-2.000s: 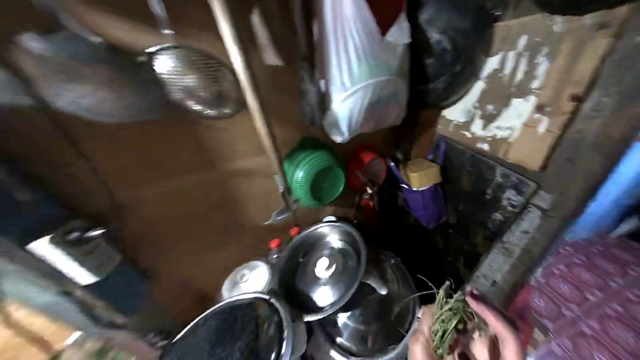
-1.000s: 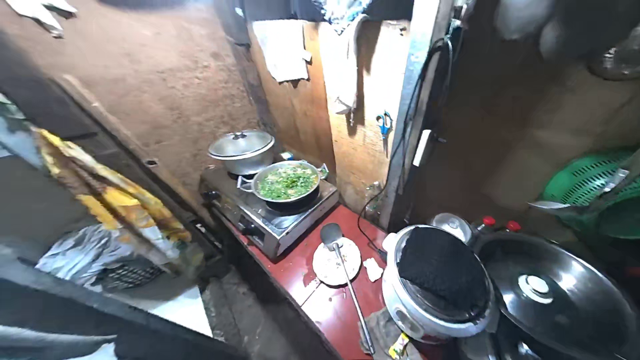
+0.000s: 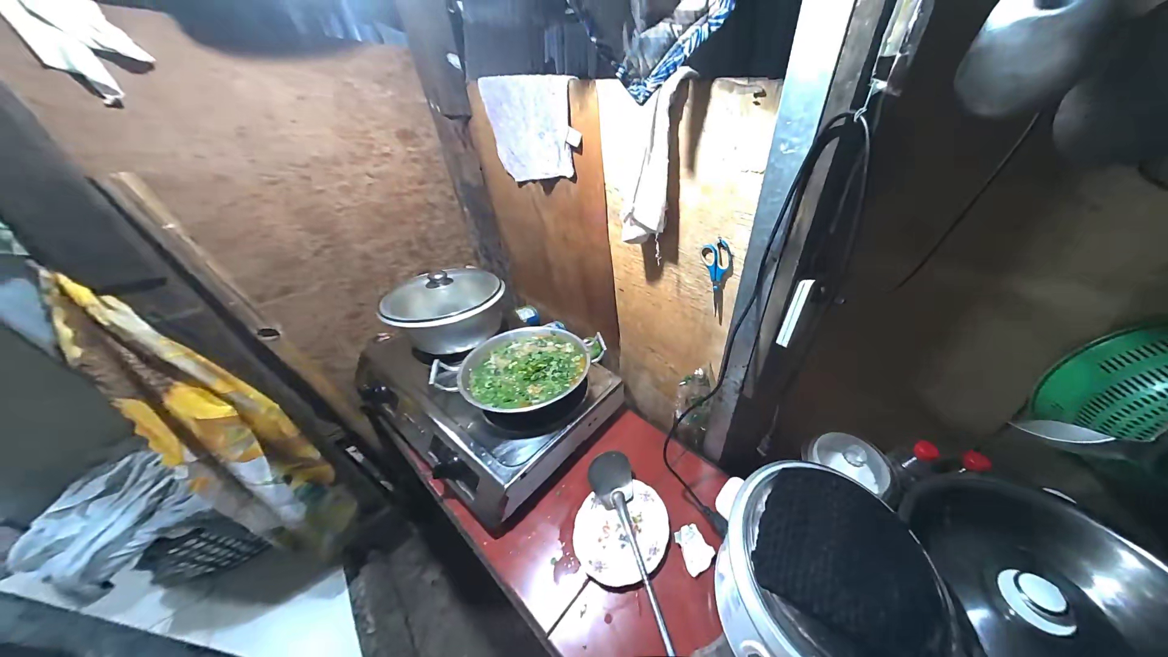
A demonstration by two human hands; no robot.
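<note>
Neither my left hand nor my right hand shows in the head view now. An uncovered two-handled metal pan [image 3: 529, 370] of chopped greens in broth sits on the front burner of a two-burner gas stove [image 3: 511, 456]. Behind it, on the other burner, stands a metal pot [image 3: 442, 310] under its lid. A long-handled spatula [image 3: 610, 476] rests across a floral plate [image 3: 620, 547] on the red tabletop [image 3: 520, 561]. Beside the plate lies a crumpled white piece [image 3: 694, 550], paper or cloth.
A rice cooker [image 3: 739, 584] with a black cloth [image 3: 839, 557] on it stands at the right, beside a large dark lid [image 3: 1095, 547]. A green basket [image 3: 1113, 379] is farther right. Blue-handled scissors [image 3: 717, 260] hang on the wood wall; a black cable [image 3: 776, 255] runs down the post.
Two seconds ago both hands held a bunch of thin green stalks at the bottom right; they are out of view now. The view has swung left to the stove.
</note>
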